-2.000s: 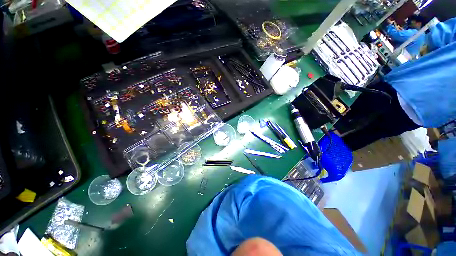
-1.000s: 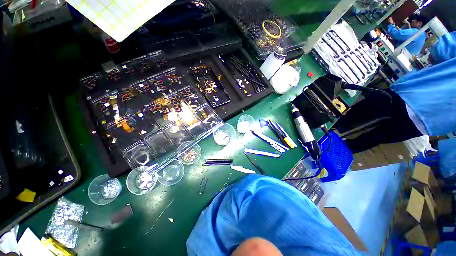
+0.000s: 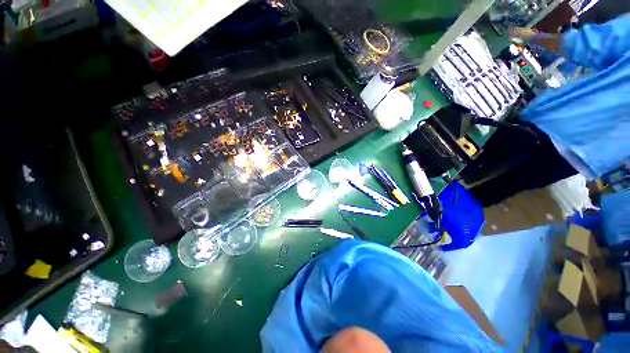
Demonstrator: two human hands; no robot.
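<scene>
Neither of my hands can be made out. A blue sleeve (image 3: 345,289) bulges up from the bottom edge. A small rounded skin-toned patch (image 3: 355,342) is cut off there; I cannot tell what it is. Nearest in front lie clear round cups holding small parts: one with whitish bits (image 3: 148,261), another with white pieces (image 3: 199,249). A thumb-sized grey-brown piece (image 3: 171,294) lies on the green mat. Thin dark sticks (image 3: 302,223) and a slim white stick (image 3: 336,234) lie before the sleeve.
A black parts tray (image 3: 148,210) has a clear divided insert. A black tray (image 3: 97,200) and silvery bag (image 3: 92,303) are left. Pens (image 3: 389,185), a white-and-black cylindrical tool (image 3: 417,172), a blue basket (image 3: 461,217) and another person's sleeve (image 3: 587,124) are right.
The view has shifted slightly. At the upper right, another person's arm and hand now reach further across the far bench. The bench items and the near sleeve keep their places.
</scene>
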